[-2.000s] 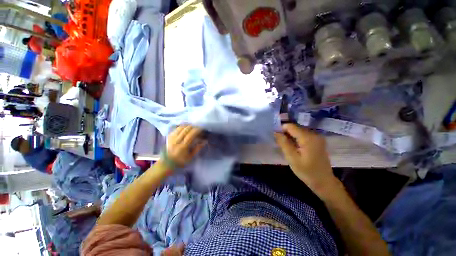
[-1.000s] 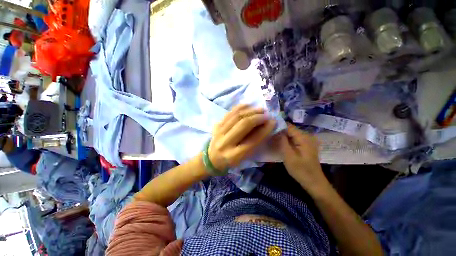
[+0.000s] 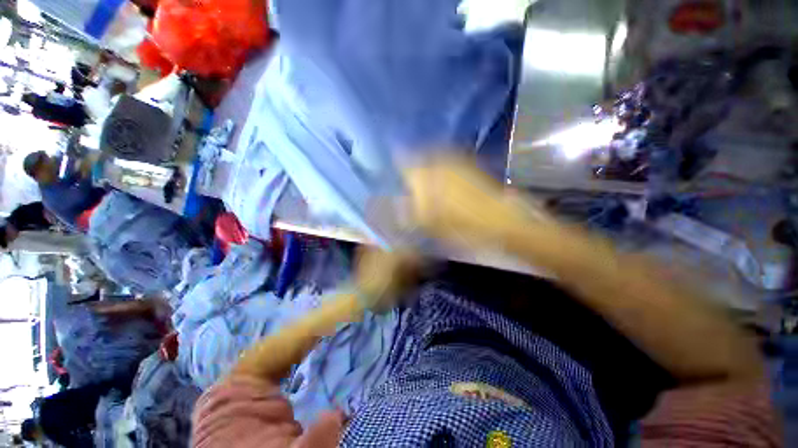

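A light blue garment piece [image 3: 376, 79] is raised off the table in front of me, large and blurred by motion. My right hand [image 3: 442, 188] is at its lower end and appears to grip it; the fingers are smeared. My left hand [image 3: 385, 276] is just below, at the table's front edge by the lower end of a pale blue strip [image 3: 306, 153]. It is too blurred to show whether it holds anything. The sewing machine head [image 3: 691, 66] with a red badge is at the upper right, apart from both hands.
A printed white label tape [image 3: 717, 245] lies at the right by dark thread trimmings [image 3: 652, 131]. A red-orange plastic bag [image 3: 210, 35] is at the upper left. Crumpled blue heaps [image 3: 140, 241] are at the left. A person [image 3: 57, 184] is in the left background.
The view has shifted. The fabric has left the lit needle area, baring the metal plate, and is now lifted at the left. My right hand moved left from the machine; my left hand moved down.
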